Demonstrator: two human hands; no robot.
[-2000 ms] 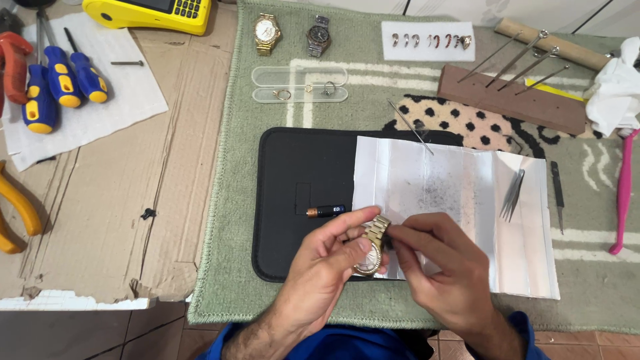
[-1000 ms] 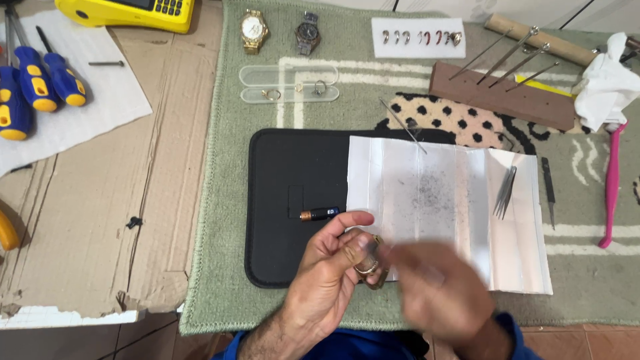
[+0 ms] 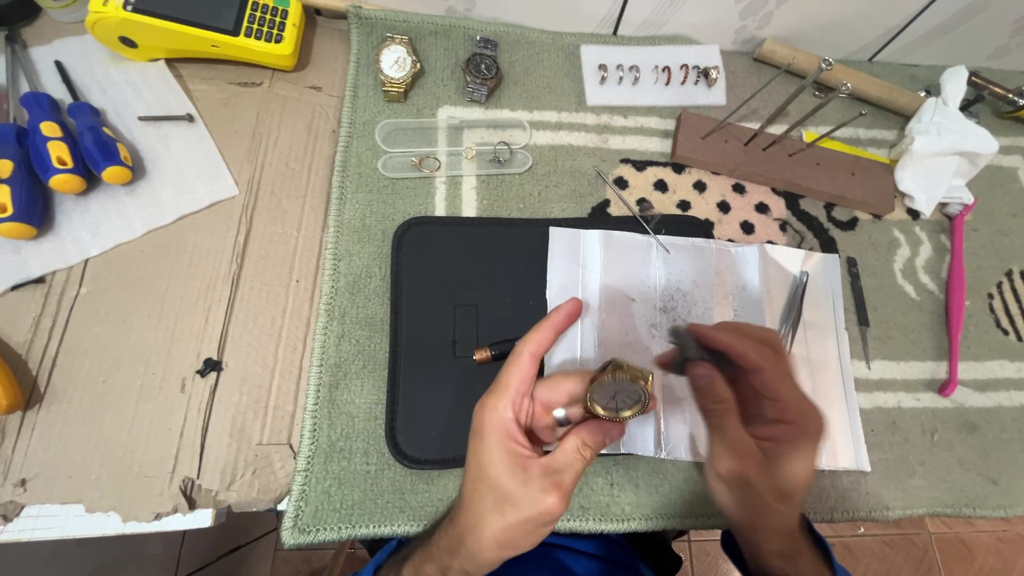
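My left hand [image 3: 532,448], with a silver-coloured ring on one finger, holds a gold-coloured wristwatch [image 3: 618,395], its dial facing up. To the right, my right hand [image 3: 752,416] pinches a small dark grey piece [image 3: 690,350], blurred, apart from the watch; its kind cannot be told. Beneath both hands lies a creased white paper sheet [image 3: 720,280] sprinkled with dark specks, partly over a black mat [image 3: 432,280]. A battery [image 3: 490,352] with a copper-coloured end rests on the mat beside my left fingers. Metal tweezers [image 3: 794,310] lie on the paper's right part.
Two wristwatches [image 3: 397,66] and a clear case [image 3: 454,165] with rings lie at the back of a green rug [image 3: 360,240]. A brown block [image 3: 784,160] holds several metal rods. A pink-handled tool [image 3: 956,304] lies right; screwdrivers [image 3: 52,144] and a yellow card terminal [image 3: 200,32] are left.
My right hand has moved away from the watch with the small dark piece. My left hand still holds the watch, whose dial now shows clearly.
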